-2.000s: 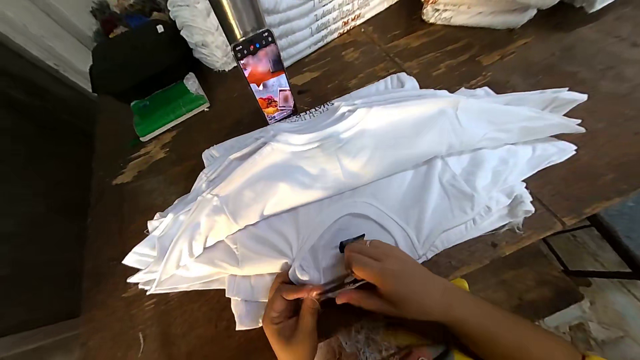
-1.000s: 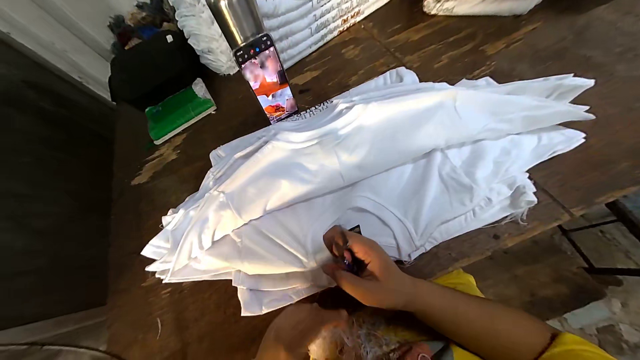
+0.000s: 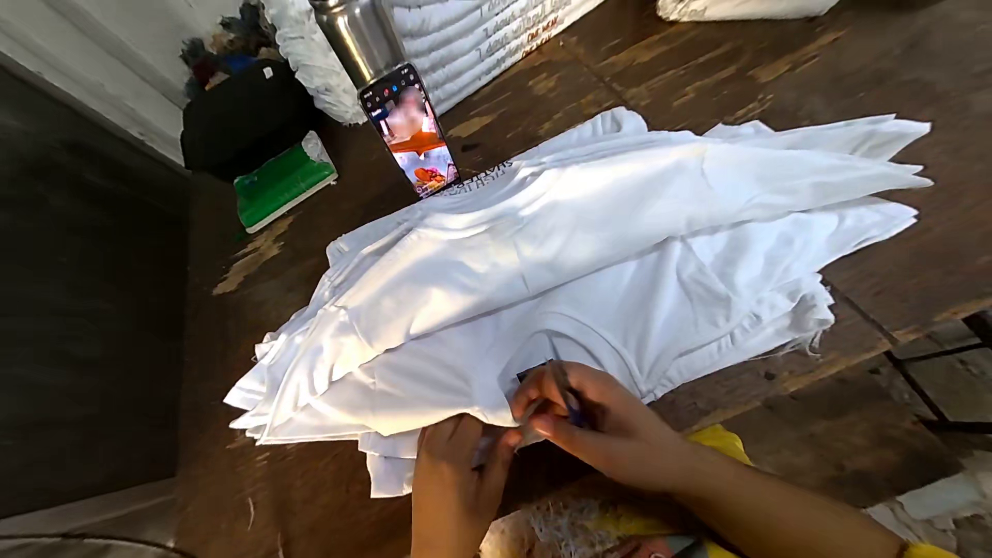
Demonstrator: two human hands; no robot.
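Observation:
White T-shirts [image 3: 542, 232] lie in an overlapping pile on the wooden table. The neckline of the nearest shirt [image 3: 570, 329] faces me, with a small dark neck label [image 3: 532, 372] inside it. My right hand [image 3: 589, 422] holds a small dark tool, perhaps thread snips, beside that label; its shape is mostly hidden by the fingers. My left hand [image 3: 461, 473] pinches the near edge of the shirt's white fabric, just left of the right hand. The fingertips of both hands are close together.
A lit phone [image 3: 411, 132] leans against a steel bottle [image 3: 360, 39] behind the shirts. A green book or box [image 3: 285, 182] and a black bag [image 3: 244, 116] are at the back left. Folded white garments [image 3: 473, 46] are stacked behind. Thread scraps [image 3: 550, 523] lie below my hands.
My left hand, low and away from the shirt's edge one second ago, is now up at the fabric beside my right hand. The right hand stays near the neckline with the dark tool.

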